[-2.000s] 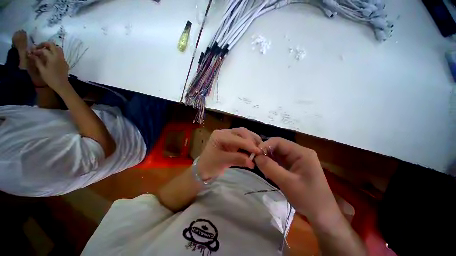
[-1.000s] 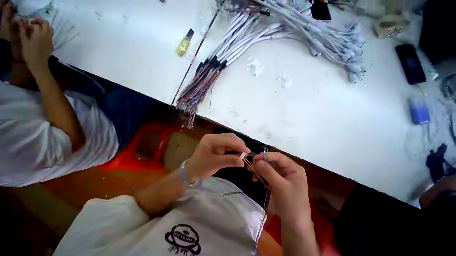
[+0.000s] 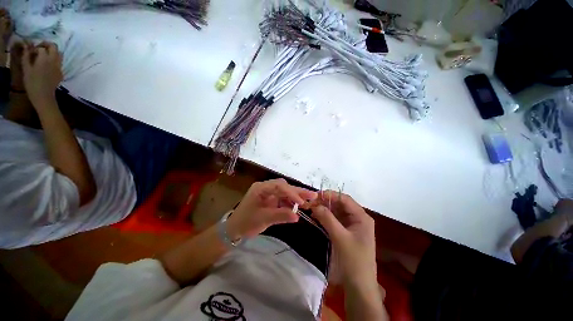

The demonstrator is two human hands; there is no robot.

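My left hand pinches a tiny white connector housing between thumb and fingers. My right hand is close beside it, its thumb and fingers shut on thin lead wires that run to the housing. Several loose wire ends stick up above the right fingers. A thin cable hangs down from the right hand over my lap. Both hands are above the lap at the table edge. Whether each wire tip sits inside the housing is too small to tell.
A harness bundle lies across the white table, with small white bits near it. A yellow-green bottle lies by the seam. A phone and blue box are at right. A person sits at left; another's arm shows far right.
The view has shifted, showing more of the table's back and right side. The hands stay together; wires now show running to the housing, and several wire ends stand up above my right fingers.
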